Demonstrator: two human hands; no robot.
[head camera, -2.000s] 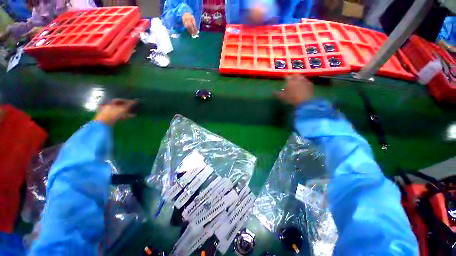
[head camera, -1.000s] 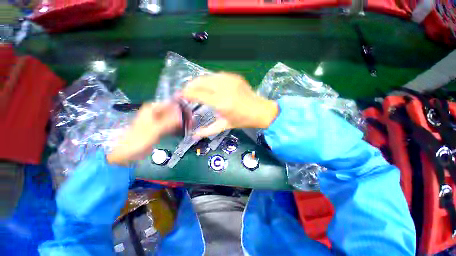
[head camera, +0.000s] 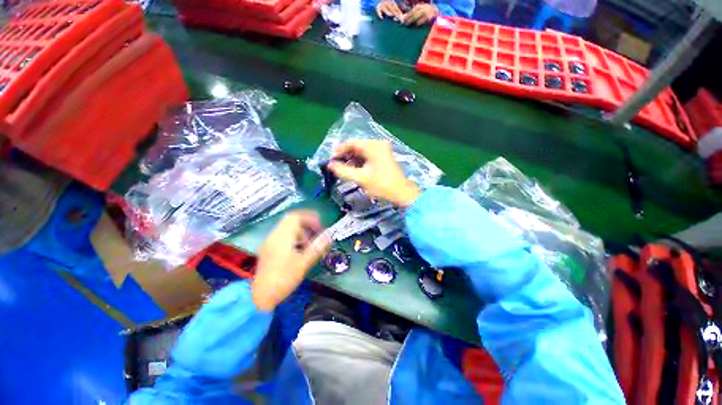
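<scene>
My right hand (head camera: 378, 172) is over the middle clear bag (head camera: 356, 125), its fingers curled round a small dark piece that is mostly hidden. My left hand (head camera: 279, 261) is lower left of it, blurred, with fingers bent; whether it holds anything cannot be told. Pale grey strips (head camera: 348, 225) lie under and between the hands. Several round watch heads lie along the near bench edge, among them a shiny one (head camera: 381, 271) and one with an orange tab (head camera: 431, 281).
Clear bags lie left (head camera: 226, 186) and right (head camera: 518, 194). Two watch heads (head camera: 294, 85) (head camera: 404, 96) sit on the green surface. Red trays (head camera: 483, 59) stand across it, others at far left (head camera: 95, 111). Black straps hang over red trays at lower right (head camera: 653, 316). Another person's hands (head camera: 408, 12) show at top.
The view has tilted up and turned. My hands, close together over the grey strips a second ago, are now apart, the left lower and nearer the bench edge. A second watch head shows on the green surface.
</scene>
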